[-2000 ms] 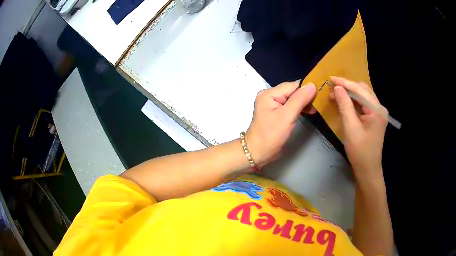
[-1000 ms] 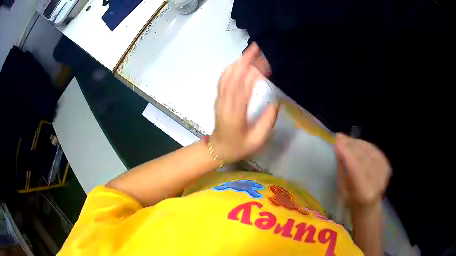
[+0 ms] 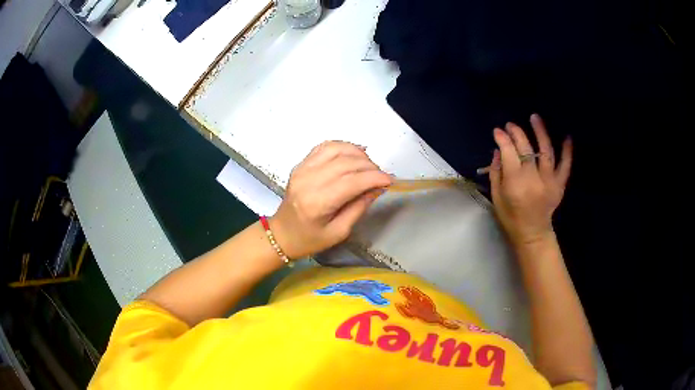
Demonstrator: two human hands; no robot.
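My left hand (image 3: 331, 199) pinches the end of the yellow template (image 3: 430, 183), which is seen nearly edge-on as a thin strip above the table's front part. My right hand (image 3: 527, 183) is over the dark fabric pile (image 3: 610, 152), with its fingers spread. A short pale end of the marking pen (image 3: 485, 171) shows beside its thumb; the rest is mostly hidden by the fingers. The strip's right end lies close to my right hand; touching cannot be told.
The white table (image 3: 305, 99) has a chipped edge. A clear glass jar (image 3: 302, 11) stands at the top. A dark blue scrap (image 3: 192, 17) lies at the upper left. A pale board (image 3: 122, 206) and yellow metal frame (image 3: 49, 283) are at the left.
The template has gone from face-up on the fabric to nearly edge-on in my left hand. My left hand has moved left and down. My right hand has left the template and spread its fingers.
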